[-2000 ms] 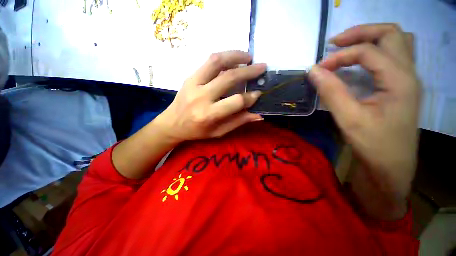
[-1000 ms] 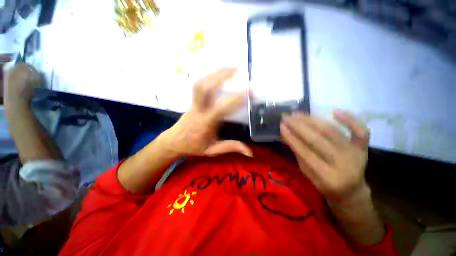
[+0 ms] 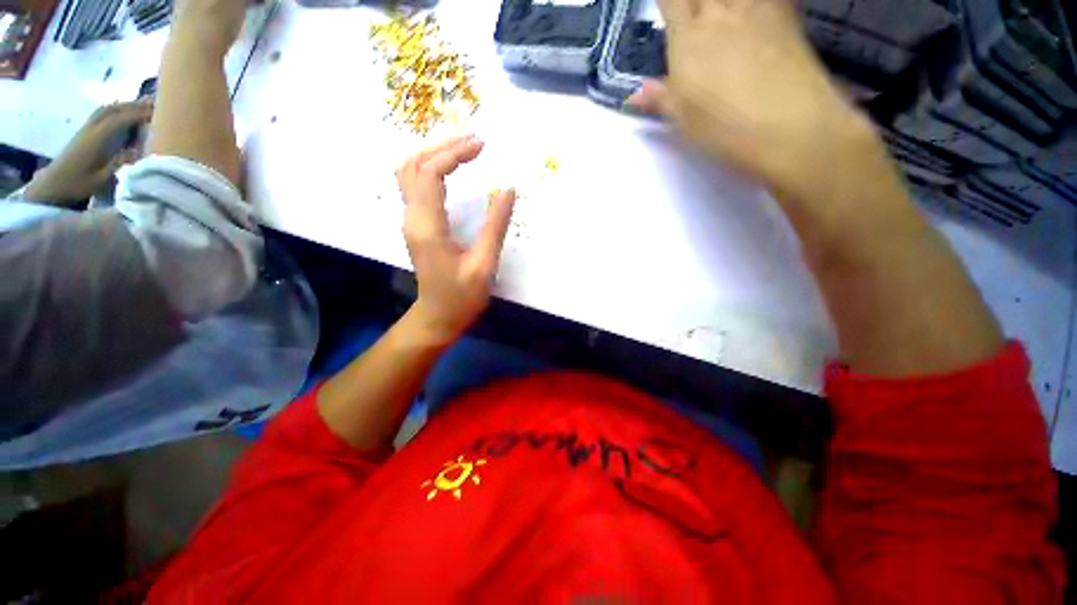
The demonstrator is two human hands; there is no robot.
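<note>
My left hand (image 3: 449, 242) is raised over the table's near part, open, with thumb and fingers apart and nothing in it. My right hand (image 3: 738, 89) reaches far up the table, partly blurred and cut by the top edge. Its fingers are at a dark phone frame (image 3: 630, 53), which it partly covers; whether it grips the frame cannot be told. Another dark phone frame (image 3: 549, 30) lies just left of that one. A pile of gold-yellow flex pieces (image 3: 425, 77) lies beyond my left hand. A small loose yellow piece (image 3: 552, 164) lies right of it.
Dark stacked phone frames (image 3: 1016, 95) fill the upper right. Another person's forearm and grey sleeve (image 3: 189, 225) are at the left. More dark parts (image 3: 100, 18) lie at the upper left. The white tabletop (image 3: 638, 236) ends in a dark near edge.
The phone frame has gone from in front of me. My right hand has moved far up the table to the dark frames. The view has shifted, showing the stacks and more of the neighbour.
</note>
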